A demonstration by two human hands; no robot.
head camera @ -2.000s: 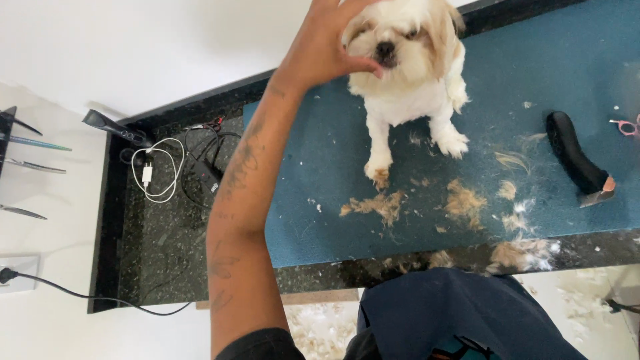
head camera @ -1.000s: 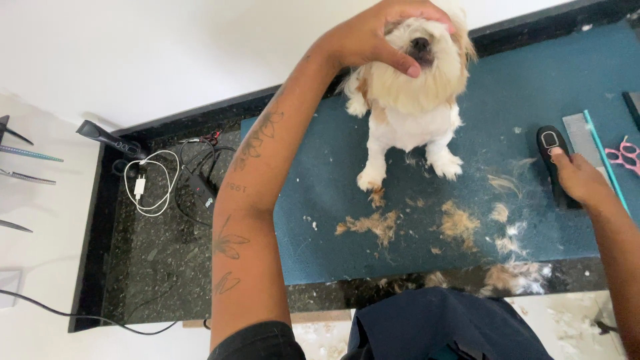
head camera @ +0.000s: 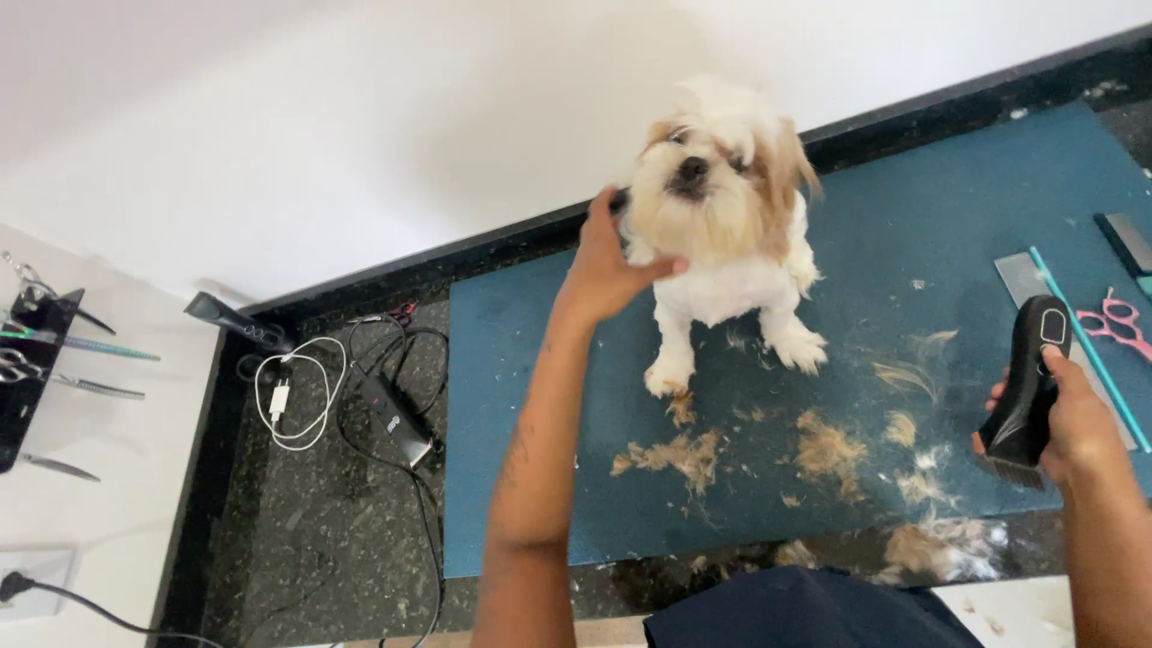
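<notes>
A small white and tan dog [head camera: 720, 225] sits upright on the blue mat [head camera: 513, 360], facing me. My left hand [head camera: 616, 261] touches the side of its neck, thumb below the beard and fingers beside the jaw; part of the hand is hidden by the fur. At the right, my right hand [head camera: 1071, 414] grips a black cordless hair clipper [head camera: 1026, 387], its toothed end pointing down above the mat. Behind the clipper lie a metal comb [head camera: 1017, 279], a thin turquoise stick-like tool [head camera: 1089, 346] and pink-handled scissors [head camera: 1119, 321]. Tufts of cut fur [head camera: 828, 450] lie before the dog.
On the granite counter [head camera: 306, 522] at left are a white charger cable [head camera: 280, 400], a black power adapter [head camera: 396, 423] with cords and another black clipper [head camera: 234, 319]. Scissors hang on a black wall holder [head camera: 40, 360]. A dark-backed tool [head camera: 1125, 243] lies far right.
My left hand has moved down from the dog's head to its neck, and its face now shows. The black clipper, lying on the mat two seconds ago, is now raised in my right hand.
</notes>
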